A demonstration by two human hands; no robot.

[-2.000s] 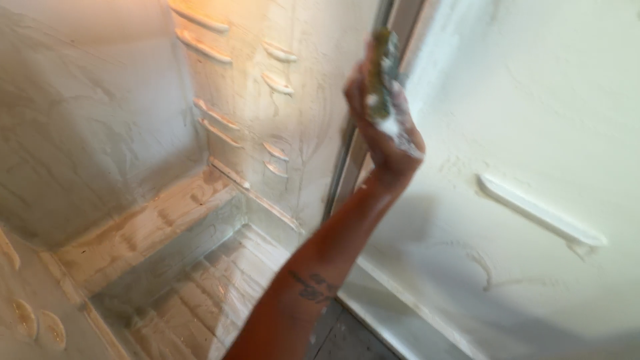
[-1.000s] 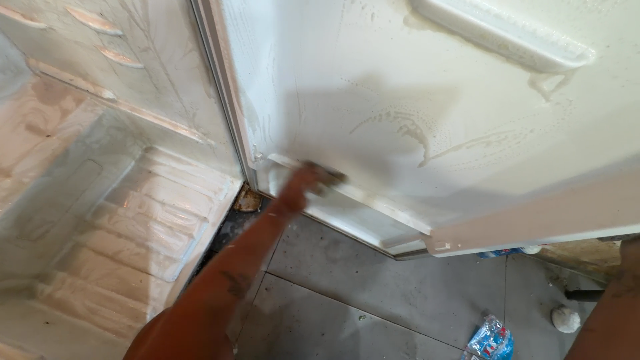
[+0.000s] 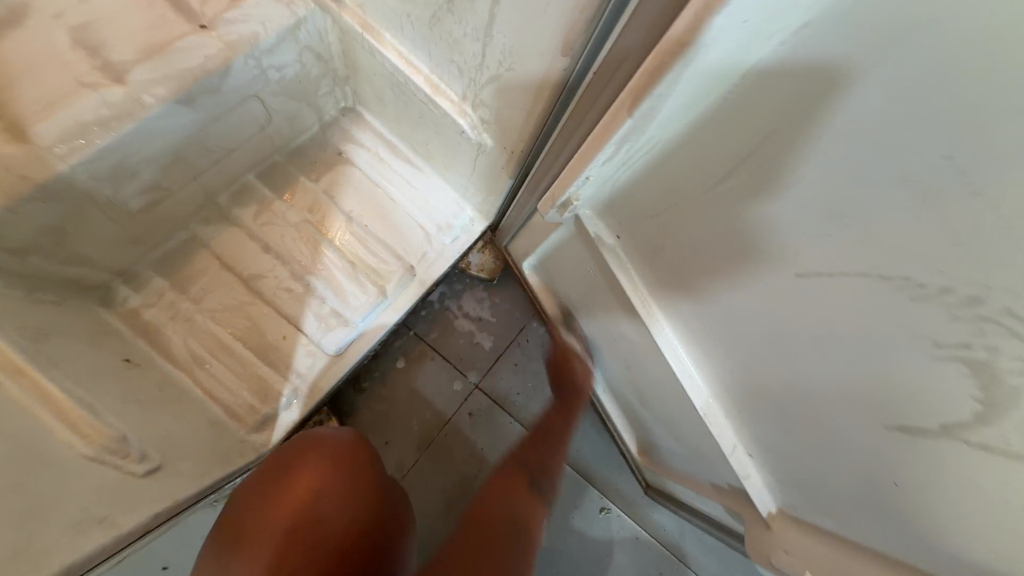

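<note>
My left hand is blurred at the lower edge of the open refrigerator door, beside its seal and lower door bin edge. The fingers are hard to make out, so whether they hold the sponge seen earlier does not show. The tattooed forearm rises from the bottom middle. To the left stands the wet, soapy white refrigerator interior, with a ribbed floor and moulded side rails. A raised ledge runs along the door's lower part. My right hand is outside the view.
A bent knee is at the bottom left, close to the cabinet's front edge. Grey floor tiles with wet patches lie between cabinet and door. A rusty, dirty metal piece sits at the hinge corner.
My left hand, raised with a soapy green sponge two seconds ago, has moved down past the door's lower ledge to its bottom edge. The view has shifted strongly.
</note>
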